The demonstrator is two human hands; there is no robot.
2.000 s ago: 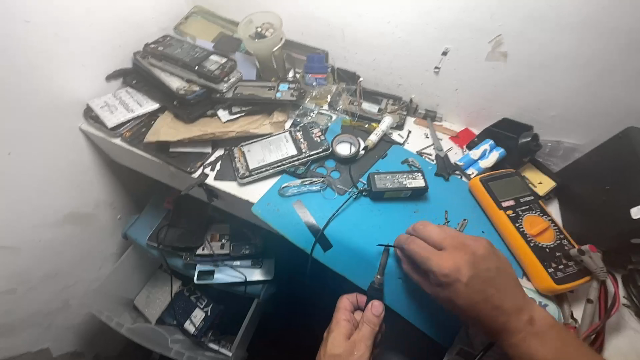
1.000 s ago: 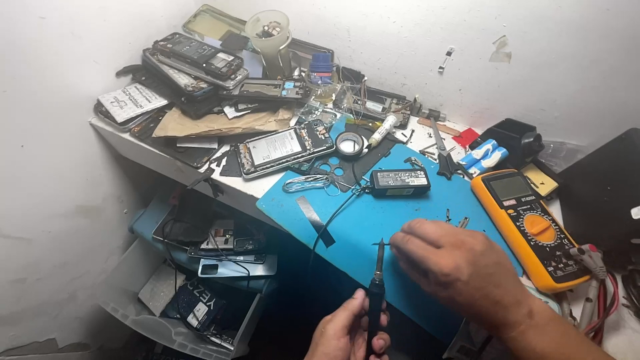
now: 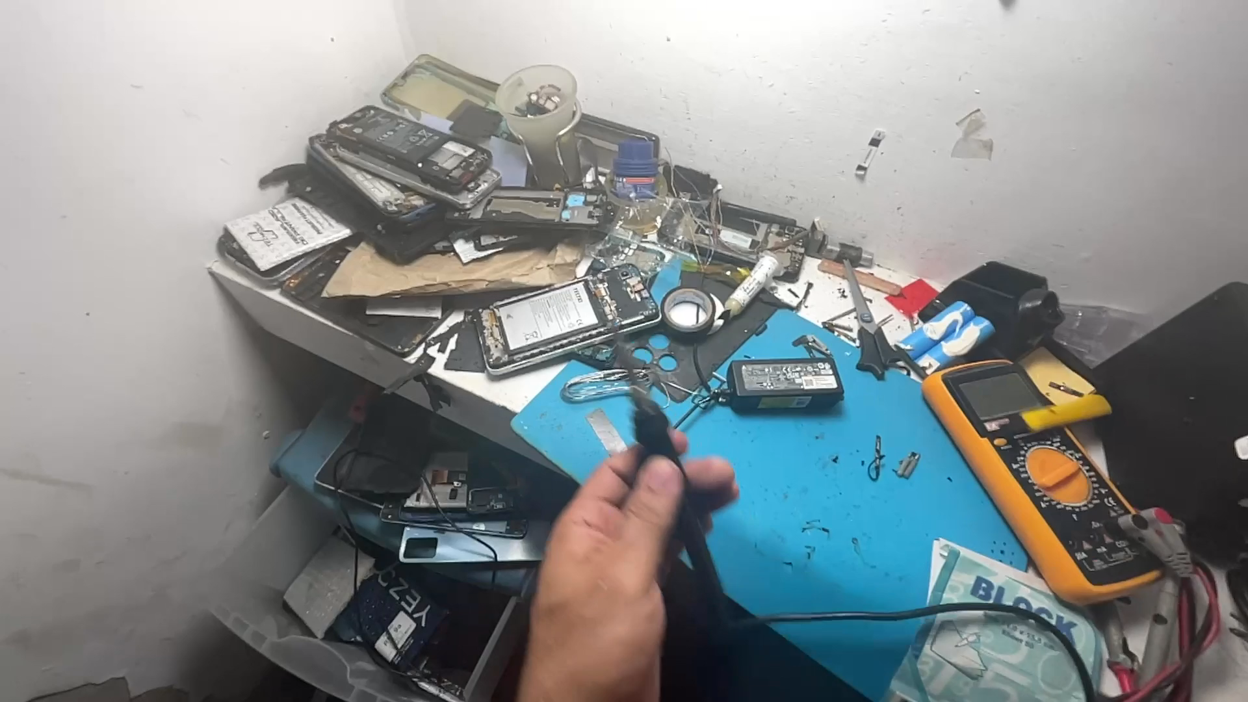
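My left hand [image 3: 624, 546] is closed around a black-handled tool [image 3: 687, 517] with a black cable, its upper end blurred; it looks like a soldering iron. The hand is over the near left edge of the blue work mat [image 3: 809, 526]. Beyond it on the mat lies a black power adapter [image 3: 785, 383] with its cable. A coil of thin wire [image 3: 604, 385] and a flat metal strip [image 3: 606, 431] lie near the tool's upper end. Small metal pieces [image 3: 907, 464] rest on the mat. My right hand is out of view.
An orange multimeter [image 3: 1048, 478] with a yellow-handled item [image 3: 1068, 411] across it stands right of the mat. Scissors [image 3: 868, 322], black tape [image 3: 687, 310], an opened phone [image 3: 567, 317] and stacked phones [image 3: 409, 151] line the back. A drawer [image 3: 487, 653] with phone parts is below left.
My right hand has left the view; earlier it was over the mat beside the tool's tip. The tool in my left hand has moved up and left. The yellow-handled item now shows on the multimeter.
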